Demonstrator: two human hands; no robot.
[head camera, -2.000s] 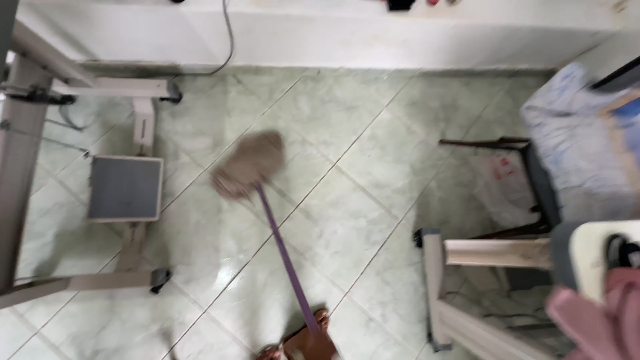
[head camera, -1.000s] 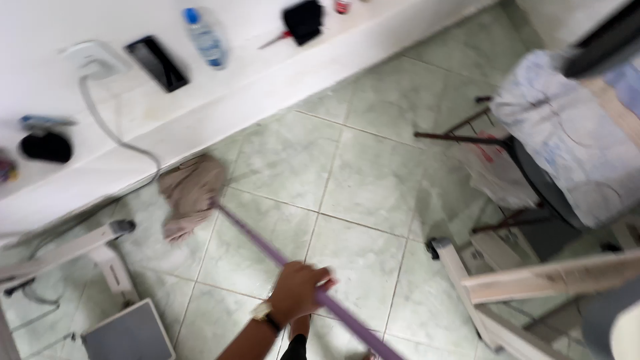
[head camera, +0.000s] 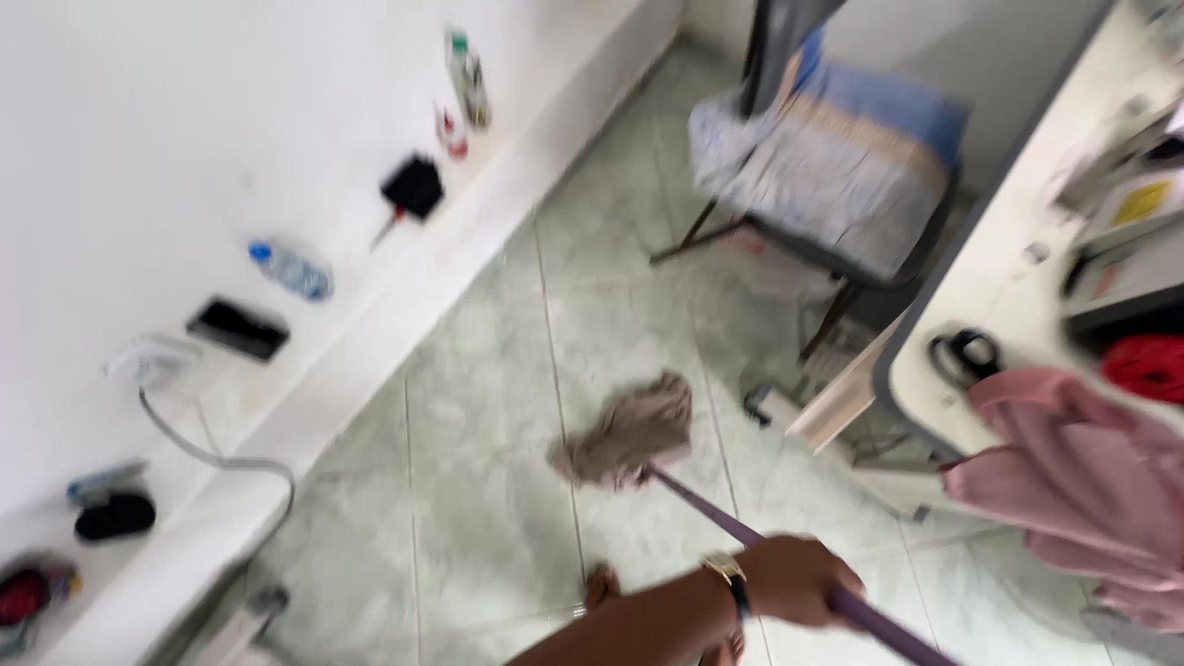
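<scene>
My left hand (head camera: 803, 578), with a watch on its wrist, is closed around the purple pole (head camera: 708, 509) of a mop in the lower right of the head view. A bunched greyish-brown cloth (head camera: 634, 430) at the pole's far end lies on the pale green tiled floor (head camera: 481, 518), near the middle of the view. The pole runs past my hand and out at the bottom edge. My right hand is not in view. Parts of my feet show below the cloth, partly behind my forearm.
Left, a white ledge (head camera: 370, 361) bears a plastic bottle (head camera: 291, 271), a black phone (head camera: 239, 328) and a cable. A chair (head camera: 832, 176) with fabric stands upper right. At right is a table (head camera: 971, 277) with scissors (head camera: 967, 356) and pink cloth (head camera: 1082, 481) hanging over its edge.
The mop cloth has moved from beside the ledge's foot, at the left, across the floor towards the chair and table. My left hand stays on the pole. The view has shifted and turned.
</scene>
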